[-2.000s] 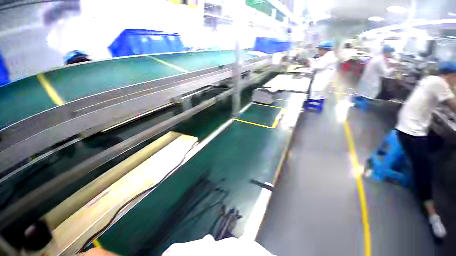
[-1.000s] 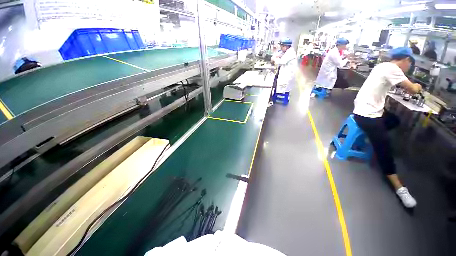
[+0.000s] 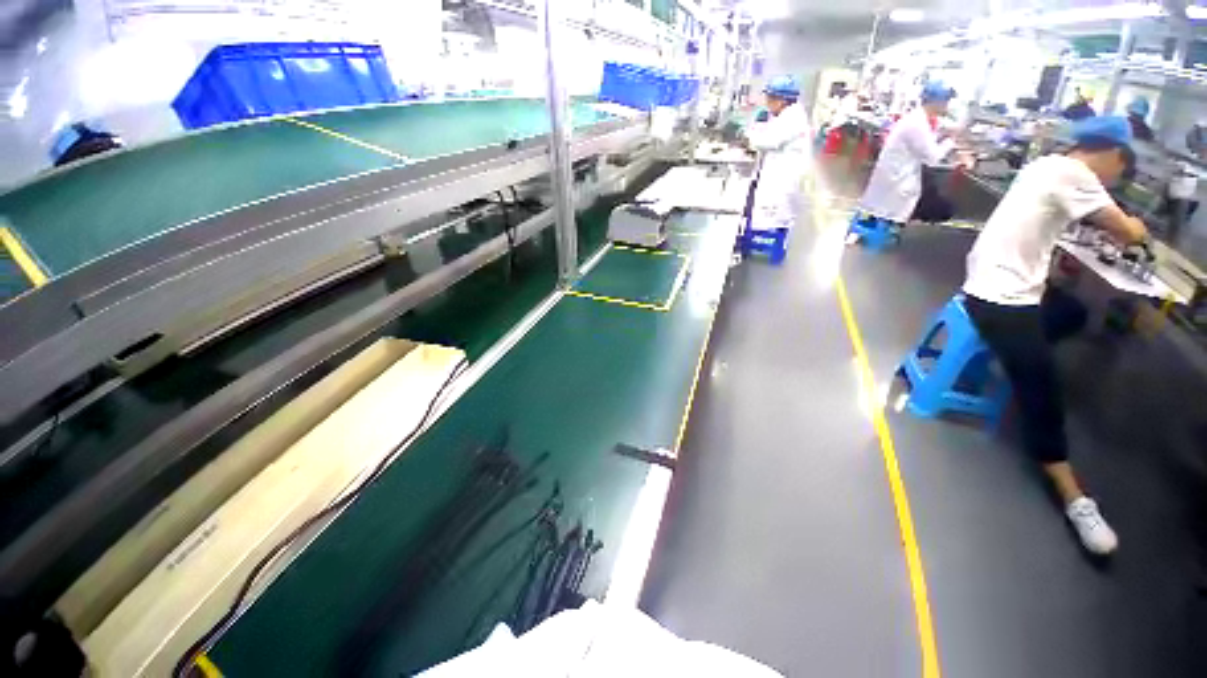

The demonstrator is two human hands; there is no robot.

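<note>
Black cables [image 3: 563, 563] lie in loose bundles on the green bench mat [image 3: 543, 384], near the bottom of the picture. Their small lumpy ends point away from me. More dark cables [image 3: 483, 490] lie to their left, partly blurred. White clothing [image 3: 596, 646] at the bottom edge hides the near part of the bundles. Neither my left hand nor my right hand is in the picture.
A long cream tray [image 3: 285, 484] with a black cord along it is at left. A conveyor [image 3: 265, 172] carries blue bins [image 3: 285, 82]. A dark strip [image 3: 645, 454] lies at the bench edge. A person [image 3: 1039, 252] sits on a blue stool [image 3: 950, 364] across the aisle.
The view has turned right since two seconds ago, then slightly back left. A bit of skin at the bottom left edge is gone. The cables look unmoved.
</note>
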